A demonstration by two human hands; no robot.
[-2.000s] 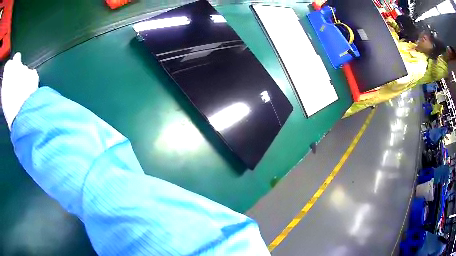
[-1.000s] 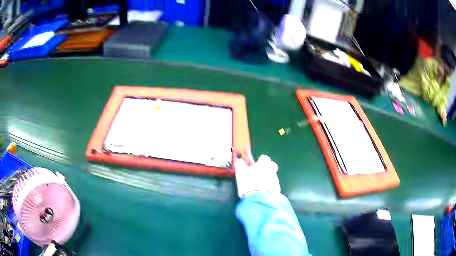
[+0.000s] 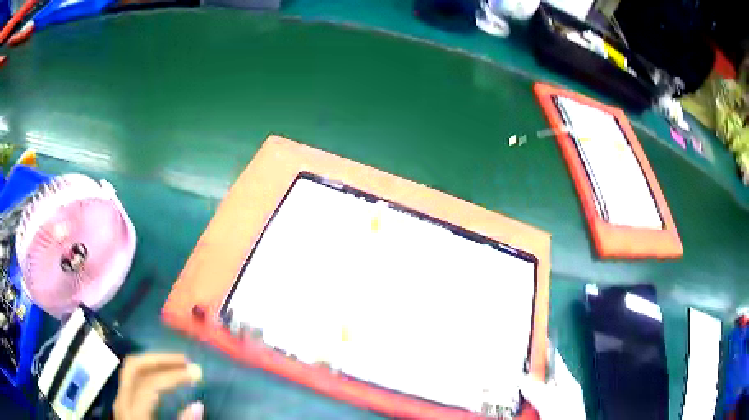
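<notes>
A white backlight unit [image 3: 411, 287] in a thin black frame lies on an orange-red foam pad [image 3: 222, 254] in front of me. Small yellow spots show on the white surface. My left hand [image 3: 160, 387] is bare, with pale fingertips, cut off by the bottom edge. Its fingers are curled with a gap to the thumb, nothing seen in them, left of the pad. My right hand [image 3: 560, 392], white-gloved and blurred, grips the pad's near right corner; part of it is cut off.
A second foam pad [image 3: 636, 243] with a white unit lies behind right, a pale strip sticking out leftward. A glossy black panel [image 3: 628, 353] and narrow white panel [image 3: 702, 361] lie right. A pink fan [image 3: 75, 246] and small device with blue display [image 3: 78, 377] stand left.
The view has swung from the black panel to the foam pads. Since one second ago, the near pad has come closer to me with my right hand at its corner. My left hand has appeared.
</notes>
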